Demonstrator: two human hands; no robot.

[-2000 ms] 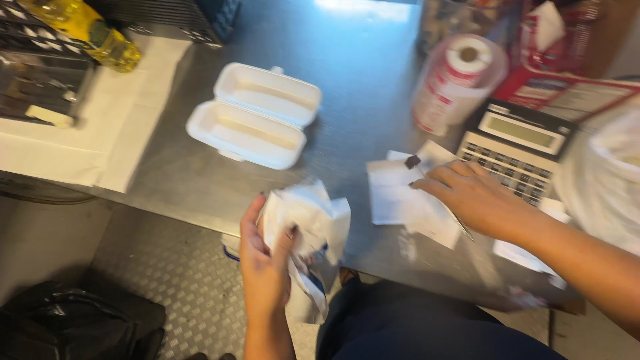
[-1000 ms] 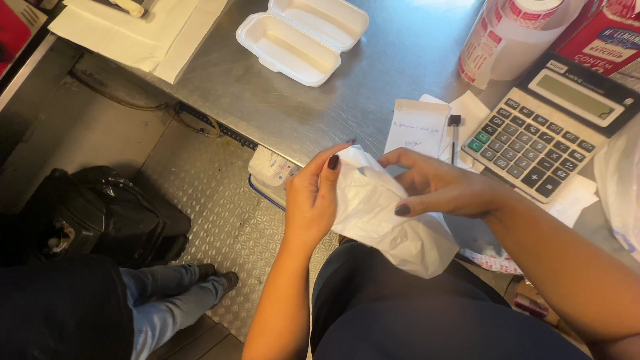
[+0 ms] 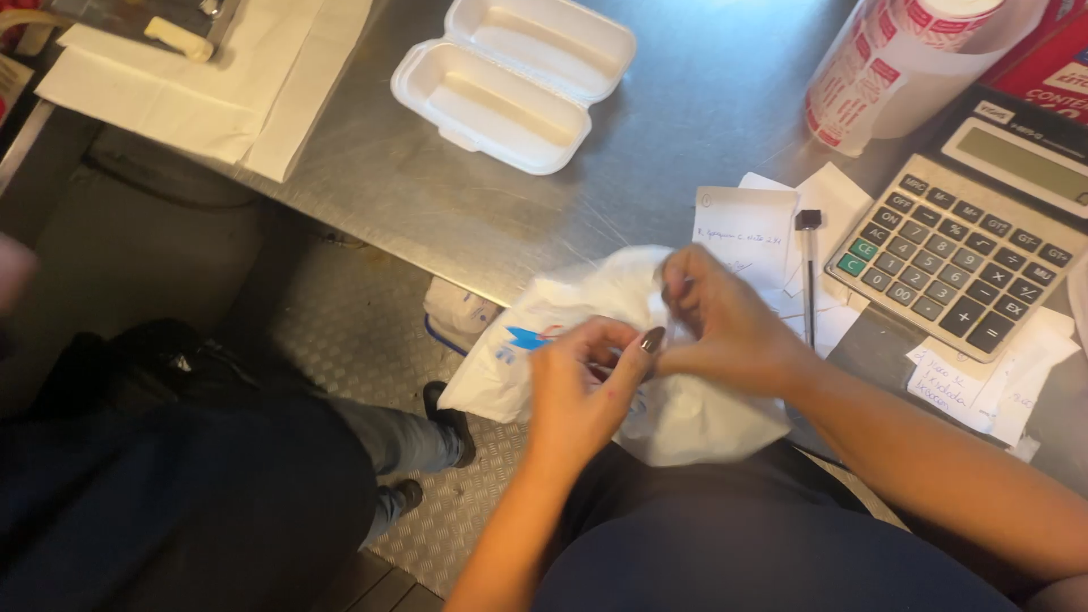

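Note:
A white plastic bag (image 3: 714,416) with blue printing lies spread under both hands at the near edge of the steel counter. My left hand (image 3: 586,382) pinches the bag's plastic between thumb and fingers, its dark thumbnail uppermost. My right hand (image 3: 722,327), blurred, has its fingers curled at the bag's top, close beside the left; the plastic shows between them. Past the hands, an empty white foam clamshell box (image 3: 510,110) stands with its lid up. Handwritten paper slips (image 3: 744,225) and a black-capped pen (image 3: 809,272) lie just beyond the right hand.
A large calculator (image 3: 960,246) lies at the right, by a roll with red print in a plastic container (image 3: 858,85) and a red box (image 3: 1054,76). White paper sheets (image 3: 195,93) cover the counter's left part. A person in dark clothes and jeans (image 3: 382,433) stands at the lower left.
The bag, bunched in my hands a second ago, is now spread wider with its blue print showing. My right hand has left the paper slips, where it was two seconds ago. The person has come nearer.

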